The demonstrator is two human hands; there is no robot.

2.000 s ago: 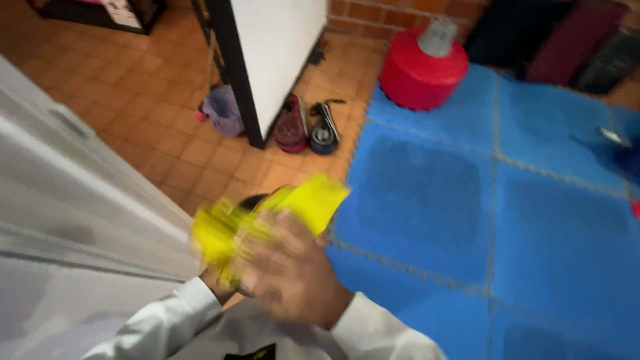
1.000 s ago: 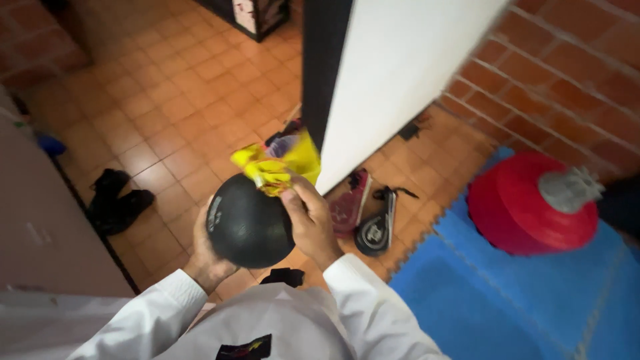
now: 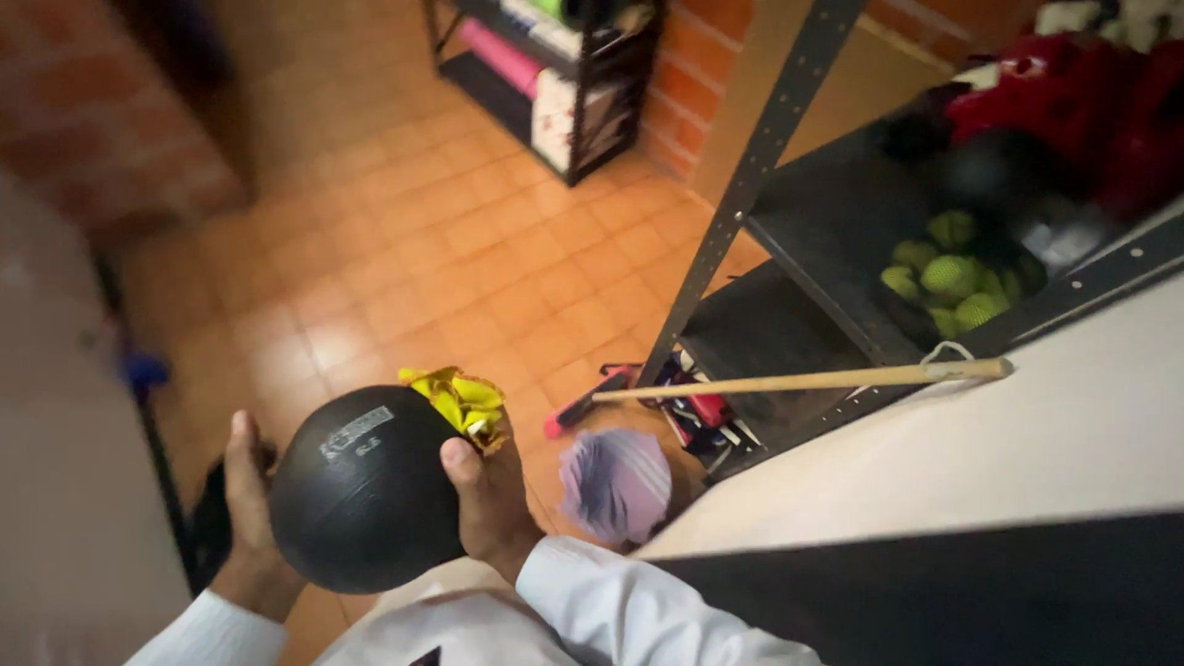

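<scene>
A black ball [image 3: 365, 504] with pale printing on it is held between both palms in front of my white jacket. My left hand [image 3: 252, 527] supports its left side, fingers pointing up. On the other side, my right hand [image 3: 490, 499] presses against the ball and also holds a crumpled yellow cloth [image 3: 462, 407] with an orange-brown edge. The cloth touches the ball's upper right. My right thumb shows near the cloth; the undersides of both hands are hidden.
A broom [image 3: 777, 381] leans across a black metal shelf [image 3: 823, 268] holding yellow-green balls [image 3: 953, 277] and red gear [image 3: 1045, 102]. A lined bin [image 3: 615, 486] stands on the tiled floor. Another rack [image 3: 575, 111] stands farther back; a brick wall [image 3: 111, 120] is upper left.
Two seconds ago my hands were together around the yellow cloth; now they are spread around the black ball. The view has swung left, from the blue mats to the shelves.
</scene>
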